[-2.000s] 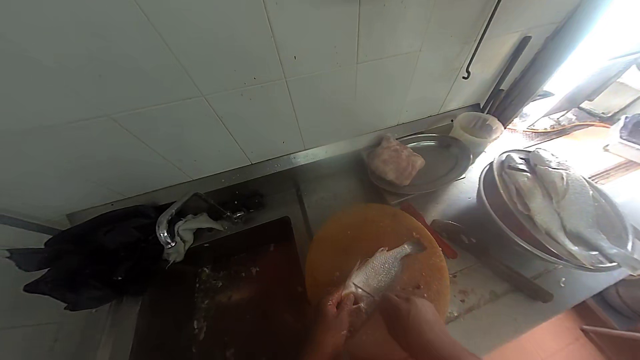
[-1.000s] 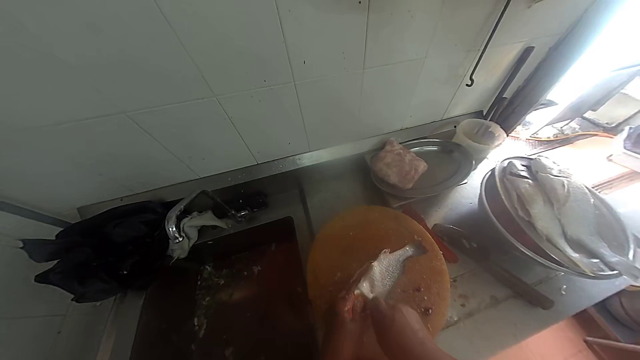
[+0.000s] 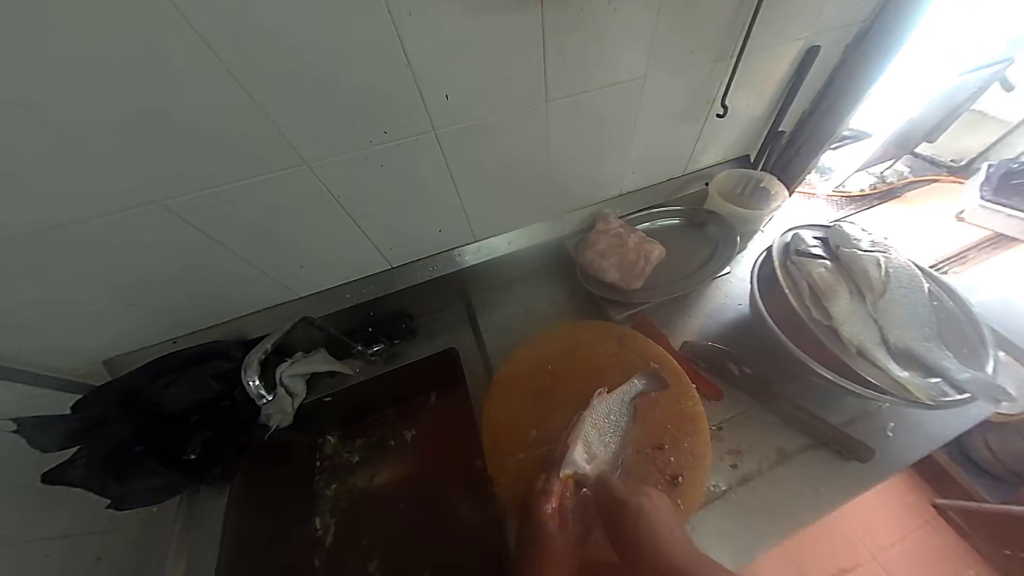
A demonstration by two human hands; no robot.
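A silvery fish (image 3: 602, 432) lies on a round, orange-brown cutting board (image 3: 544, 360), its tail toward the upper right. At the fish's near end, my left hand (image 3: 554, 520) is closed around the reddish head area. My right hand (image 3: 640, 520) is bent over the same end, close against the left; its fingertips are blurred, and whether it holds a tool is hidden. Small dark red scraps lie on the board's right side. Beyond the board are a red-handled tool (image 3: 688, 368) and a long tool with a brown handle (image 3: 832, 436).
Left of the board is a dark sink (image 3: 376, 496) with scraps, a faucet (image 3: 258, 376), a cloth (image 3: 296, 388) and a black plastic bag (image 3: 160, 424). Behind stand an oval metal tray (image 3: 696, 232) with pinkish meat (image 3: 620, 252) and a plastic tub (image 3: 744, 200). Several fish (image 3: 896, 304) fill a metal basin (image 3: 768, 320) at right.
My two hands have come together at the near end of the fish and shifted down toward the board's near edge. One second ago they covered more of the fish's body.
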